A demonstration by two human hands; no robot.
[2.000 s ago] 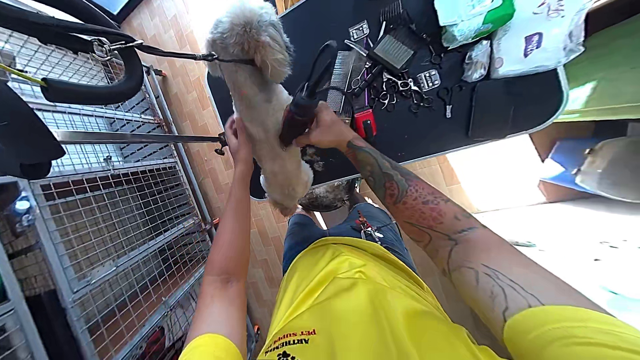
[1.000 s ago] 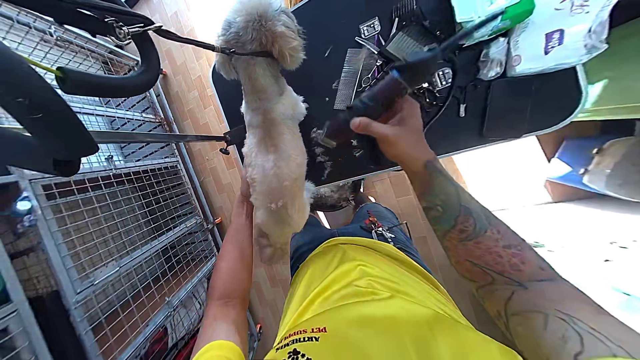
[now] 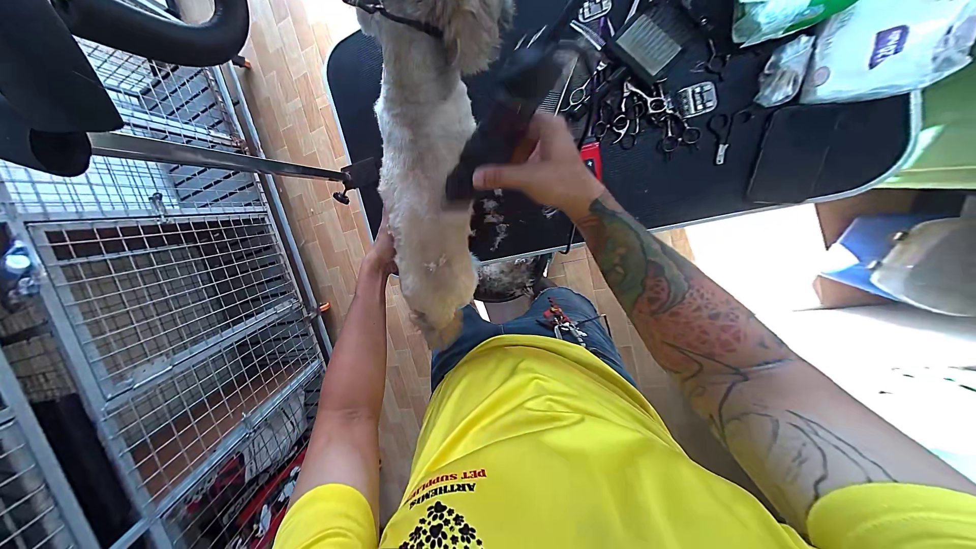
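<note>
A cream-coated dog (image 3: 427, 152) stands on the black grooming table (image 3: 679, 194), a dark strap round its neck and its head cut off by the top edge. My right hand (image 3: 545, 168) grips a black electric clipper (image 3: 499, 122), blurred, whose lower end is beside the dog's flank. Against the dog's left-hand side in the picture rests my left hand (image 3: 386, 248), its fingers mostly hidden behind the body. Loose fur clippings (image 3: 494, 221) lie on the table right of the dog.
Grooming scissors (image 3: 644, 114), a slicker brush (image 3: 652, 38) and a red device (image 3: 592, 158) lie on the table, with plastic packs (image 3: 877, 53) at the upper right. A metal bar (image 3: 221, 160) reaches the table from the left, over wire cages (image 3: 175, 290).
The clipper was away from the dog, over the table, one second ago; my right hand has brought it back left to the dog's side. My left hand stays at the dog's body.
</note>
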